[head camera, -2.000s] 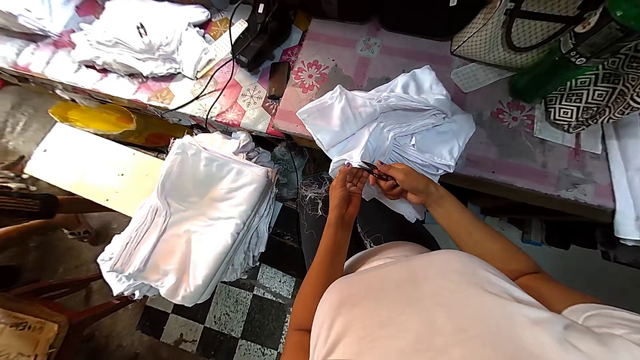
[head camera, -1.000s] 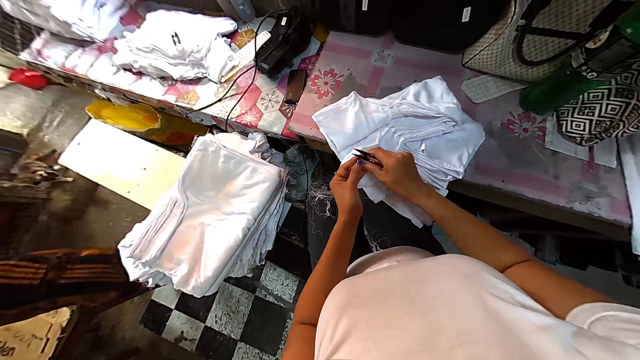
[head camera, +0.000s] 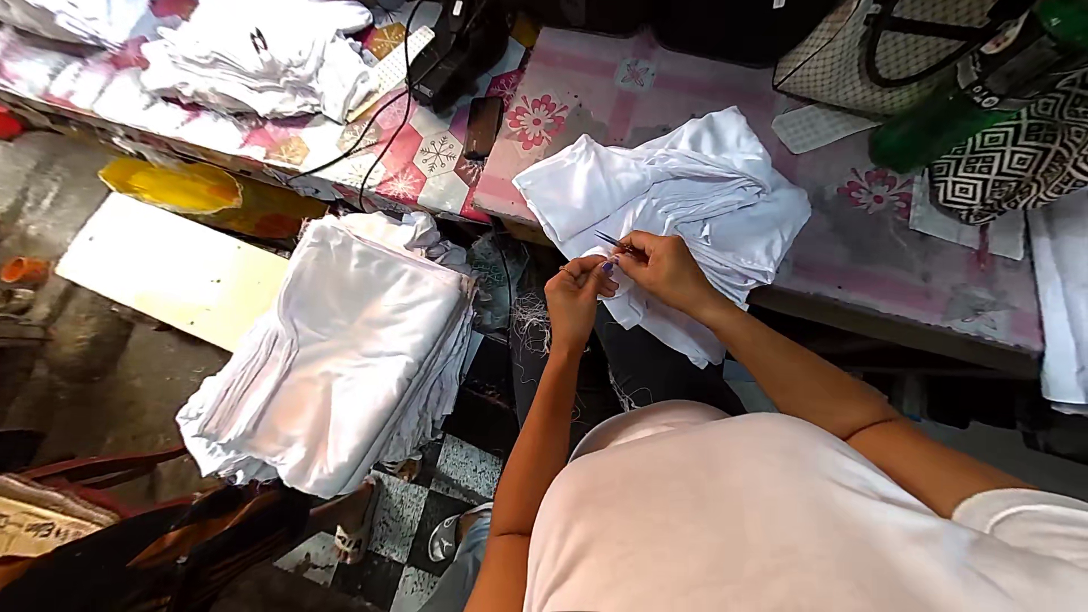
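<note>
White fabric pieces (head camera: 680, 187) lie bunched on the front of the pink-patterned table (head camera: 850, 246) and hang over its edge. My left hand (head camera: 580, 293) pinches a small bit of the white fabric at the near edge of the bunch. Close against it, my right hand (head camera: 667, 270) holds small dark thread snips (head camera: 616, 243), their tips pointing up and left. Whether the blades are apart is too small to tell. Loose white threads (head camera: 531, 323) cling to the dark trousers on my lap.
A stack of folded white fabric (head camera: 340, 340) rests at the left beside a pale board (head camera: 170, 263). On the tables are a phone (head camera: 484, 127), cables, more white garments (head camera: 255, 59), a green bottle (head camera: 918, 136) and bags (head camera: 1003, 161). Another person's foot (head camera: 353, 531) shows at the lower left.
Another person's feet and a dark garment have come into view at the lower left. My hands remain together at the near edge of the bunched fabric.
</note>
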